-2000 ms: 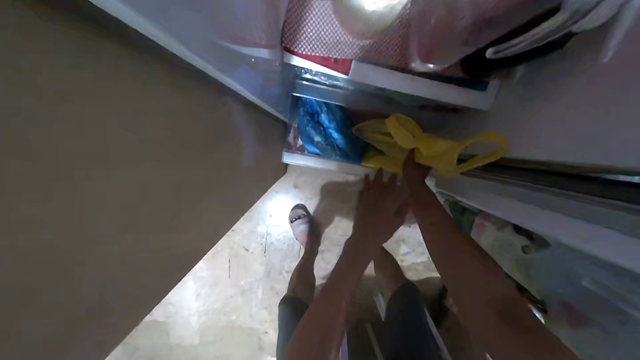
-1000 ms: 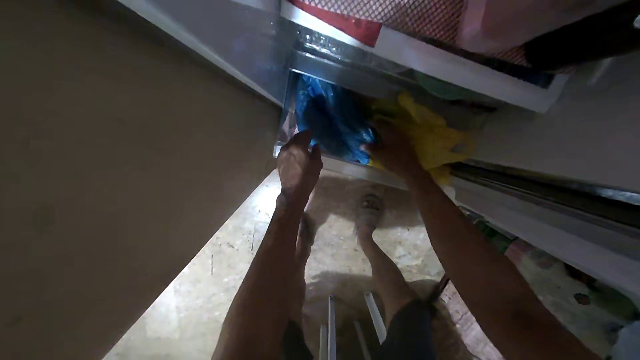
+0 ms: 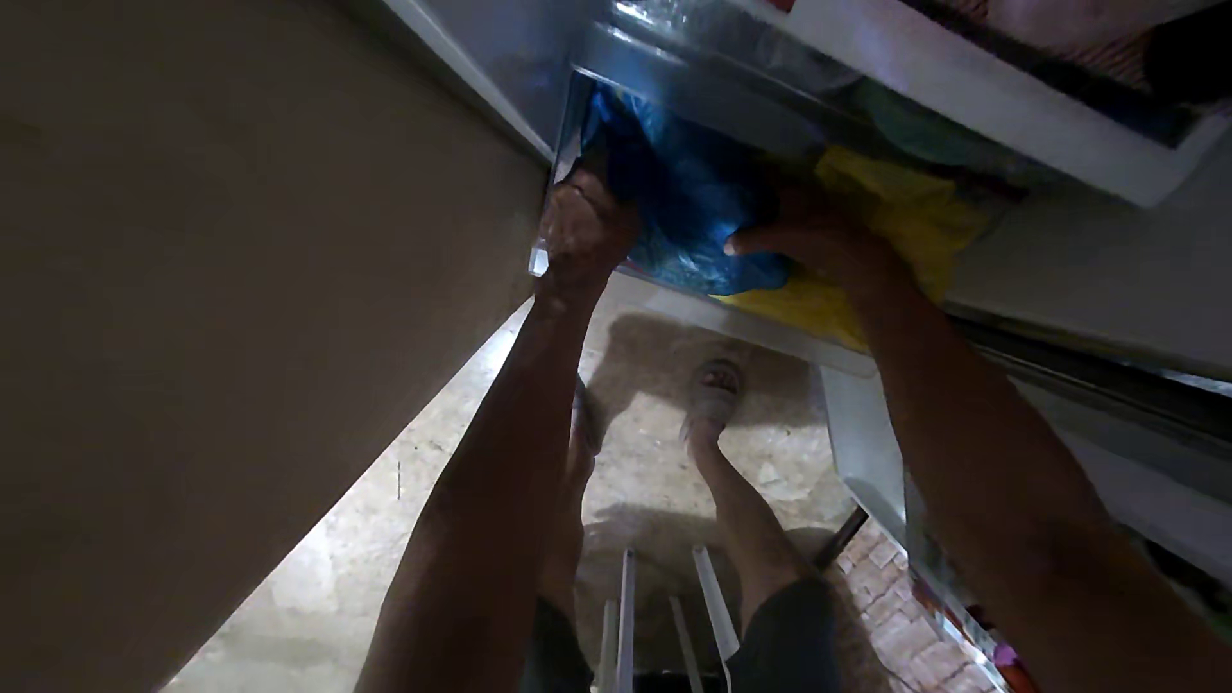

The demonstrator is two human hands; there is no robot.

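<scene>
A blue plastic bag (image 3: 688, 202) lies bunched inside a pulled-out drawer (image 3: 770, 332). At the bag's left edge is my left hand (image 3: 585, 217), its fingers curled inside the drawer's left wall; whether they grip the bag is hidden. My right hand (image 3: 808, 231) rests at the bag's right side with thumb and fingers spread, touching it. Beneath and to the right of my right hand spreads a yellow plastic bag (image 3: 895, 221).
A broad flat brown panel (image 3: 250, 241) fills the left. Above the drawer, a white-edged shelf or drawer (image 3: 1001, 91) juts out. My feet stand on the pale floor (image 3: 654, 472). Light-coloured bars (image 3: 714, 597) show between my legs, and a door-like panel with shelves (image 3: 866, 433) stands at the right.
The yellow bag, held up over the drawer's right side two seconds ago, now lies down in the drawer. My left hand has moved left, to the blue bag's left edge. The view is closer.
</scene>
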